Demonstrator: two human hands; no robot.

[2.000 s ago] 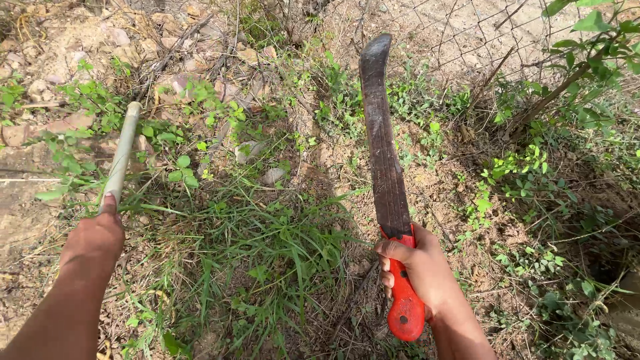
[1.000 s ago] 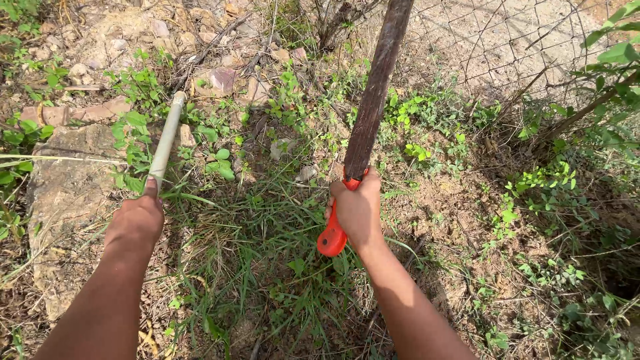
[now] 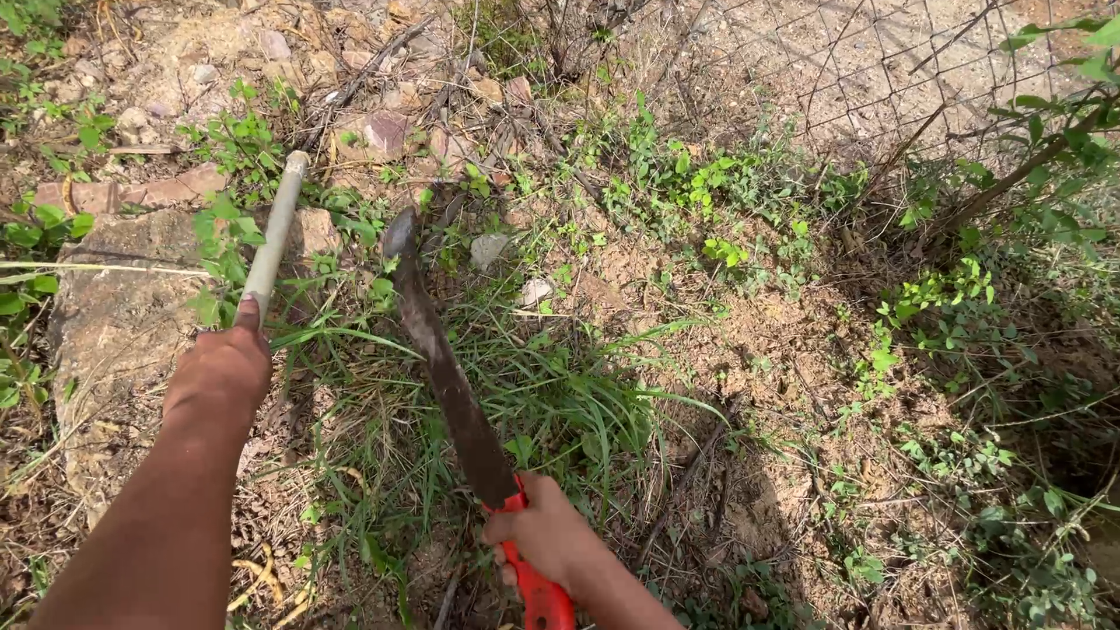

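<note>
My left hand (image 3: 219, 363) grips a pale, round stick (image 3: 277, 229) that points up and away, its far end over small leafy weeds beside a flat rock. My right hand (image 3: 542, 534) is closed around the red handle (image 3: 544, 599) of a machete. The machete's dark, worn blade (image 3: 446, 376) slants up and to the left, and its curved tip lies near low green leaves, to the right of the stick. Beneath and beside the blade grows a clump of long green grass (image 3: 595, 402). Whether the blade touches the grass cannot be told.
A large flat rock (image 3: 122, 306) lies at the left, with smaller stones (image 3: 388, 133) farther up. Wire mesh fencing (image 3: 875, 70) crosses the upper right. A leafy shrub's branch (image 3: 1024, 171) reaches in at the right, above weeds and dry twigs on sloping soil.
The machete has swung down and to the left from its raised position, and its blade now slants leftward over the grass. My left hand still holds the stick.
</note>
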